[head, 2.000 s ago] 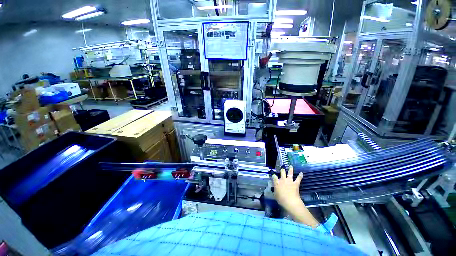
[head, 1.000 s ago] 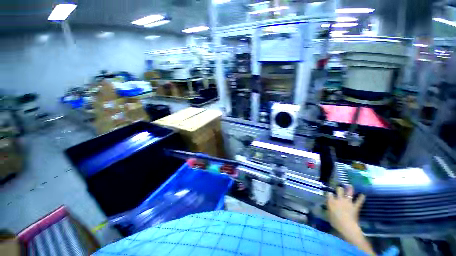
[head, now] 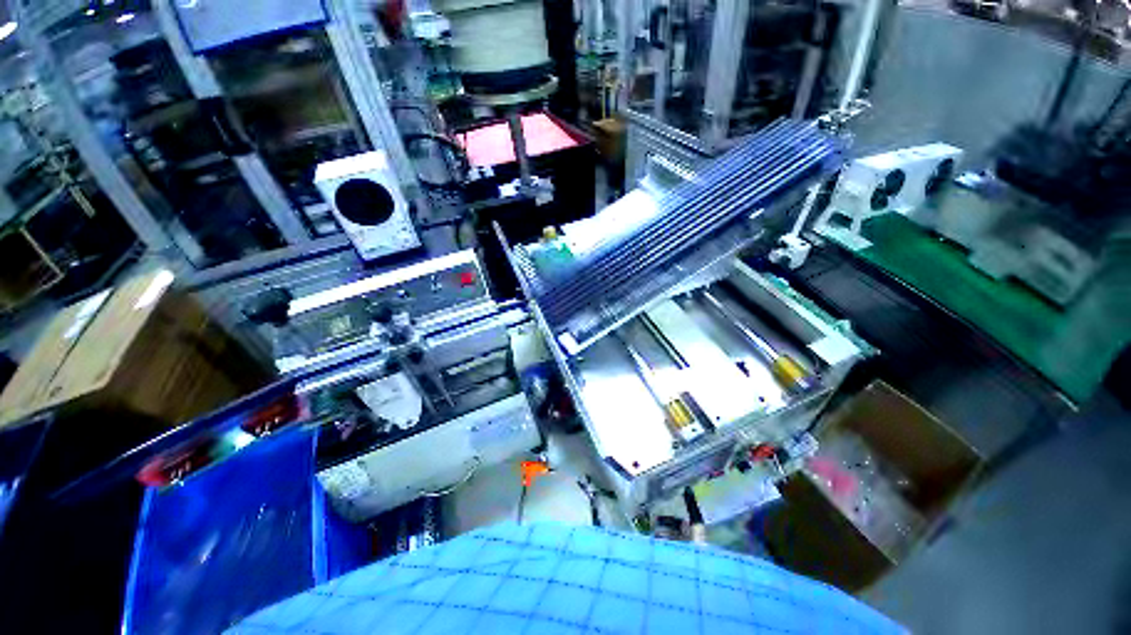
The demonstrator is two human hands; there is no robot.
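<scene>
Neither of my hands shows in the head view. The tube rack (head: 695, 223) lies slanted to the right of centre, with a bank of parallel dark and silver tubes on it. A white sheet (head: 610, 225) lies at its far side, with small green and orange parts (head: 554, 254) at its near end. Left of the rack is the tube track (head: 459, 325) with its clamp, in front of the control panel (head: 372, 301). A dark tube (head: 106, 469) sticks out left from the track, by the red tube holders (head: 267, 416).
A blue bin (head: 223, 533) with clear film stands lower left, a brown carton (head: 99, 347) behind it. An open carton (head: 887, 471) stands lower right, beside a white machine bed (head: 719, 372) with rods. A white fan (head: 367, 205) and an orange-handled tool (head: 533, 471) also show.
The view has swung to the right and down. My right hand, earlier at the rack's near end, is out of the picture. The open carton at lower right has come into view.
</scene>
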